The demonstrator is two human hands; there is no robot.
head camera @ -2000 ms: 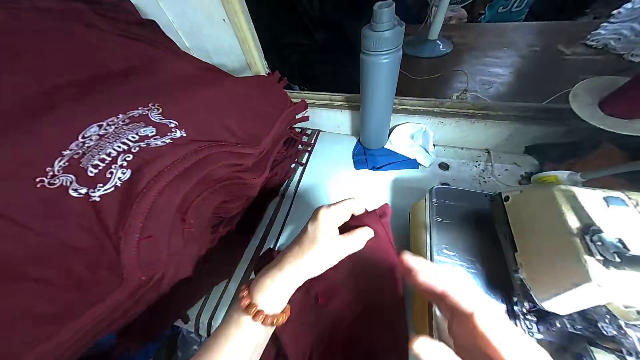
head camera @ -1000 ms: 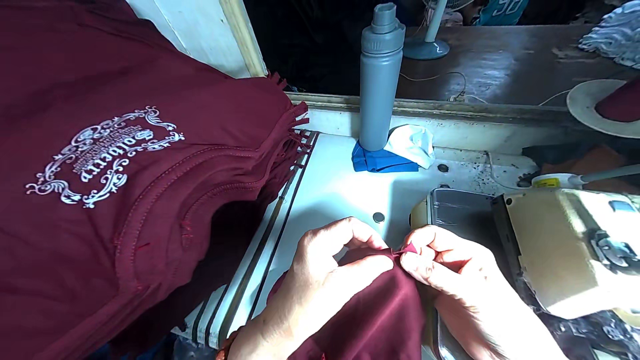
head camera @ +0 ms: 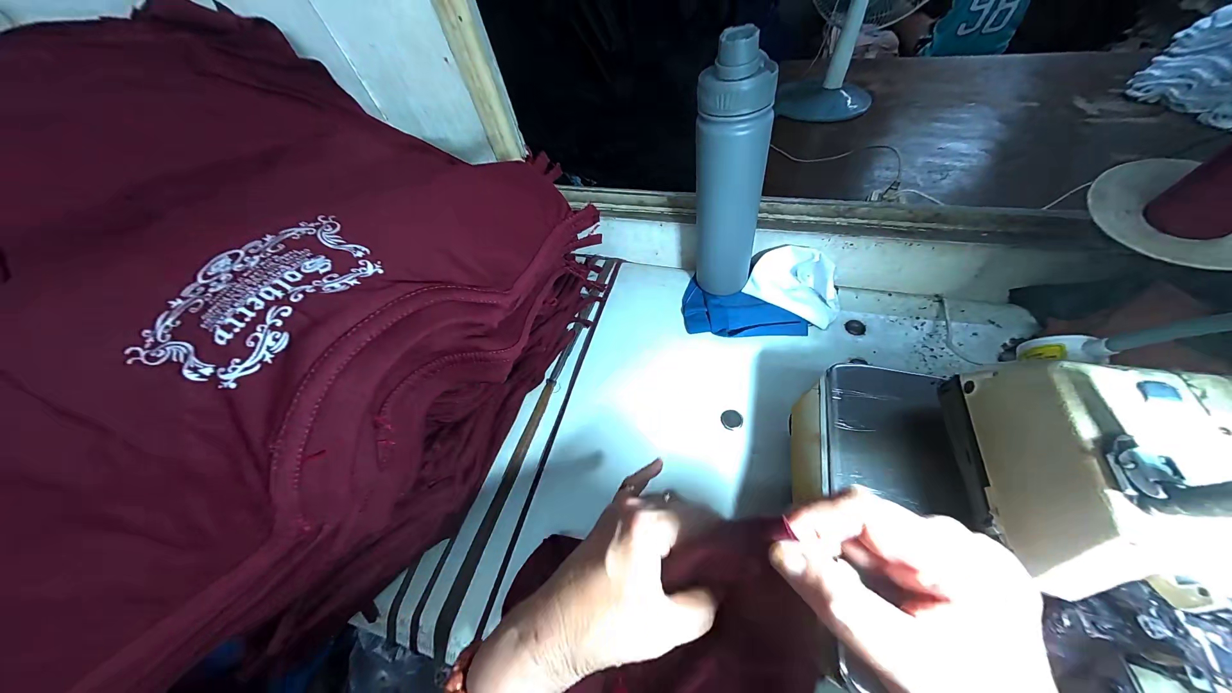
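Note:
A maroon cloth piece (head camera: 760,616) lies between my two hands at the bottom centre, blurred by motion. My right hand (head camera: 905,577) pinches its upper edge between thumb and fingertips, just in front of the sewing machine. On the cloth's left side rests my left hand (head camera: 616,587), fingers bent and blurred; whether it grips the fabric cannot be told. A bead bracelet shows at the left wrist. A large pile of maroon garments (head camera: 192,462) with a white print fills the left side.
The cream sewing machine (head camera: 1059,462) stands at the right on a white table (head camera: 654,385). Behind are a grey bottle (head camera: 733,183), a blue cloth (head camera: 741,313), a white cloth (head camera: 799,279) and a maroon thread cone (head camera: 1193,197). A person in a teal shirt (head camera: 977,27) is partly visible beyond.
Two seconds ago my right hand was off the cloth; a second ago both hands met at its edge. Now they are apart, with the right one still pinching the edge.

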